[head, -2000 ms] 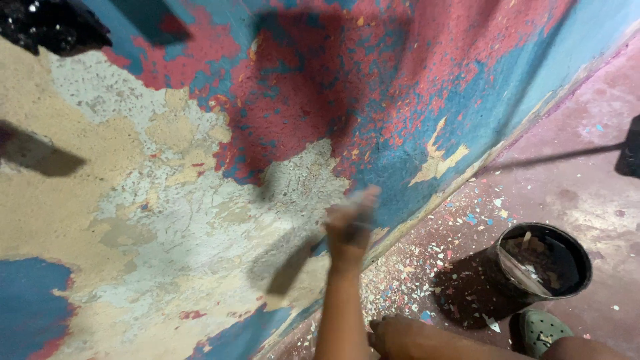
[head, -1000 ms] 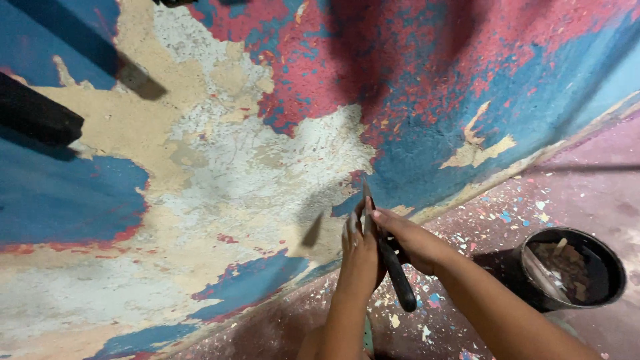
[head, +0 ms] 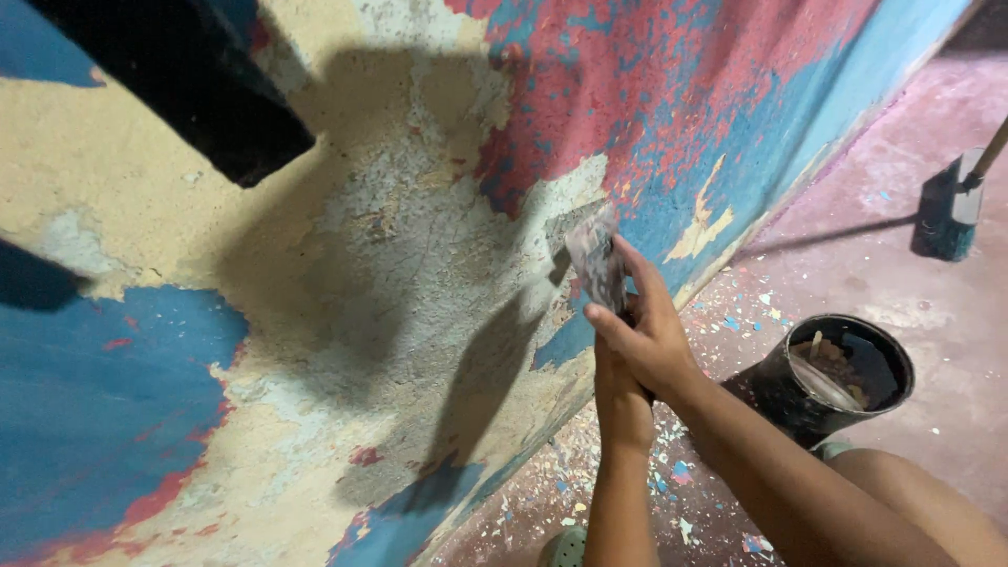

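Observation:
A scraper with a wide, paint-smeared metal blade (head: 594, 256) is held in both my hands, its blade edge at the wall at the border of bare plaster and blue paint. My right hand (head: 650, 339) wraps the tool just below the blade, thumb and forefinger on either side. Below it and partly hidden by it, my left hand (head: 622, 398) closes on the handle, which is mostly covered. The wall (head: 425, 307) bears peeling red and blue paint over cream and grey-white patches.
On the floor, a black bucket (head: 906, 378) with debris inside stands right of my arms. Paint flakes (head: 677, 472) lie along the wall's foot. A broom or brush head (head: 957, 209) on a pole rests farther right. A dark beam-like object (head: 213, 94) juts in at upper left, close to the view.
Two seconds ago only one hand showed at the tool; both were on it one second ago. The scraper has since turned, its broad blade now showing and its black handle mostly hidden. The view has shifted.

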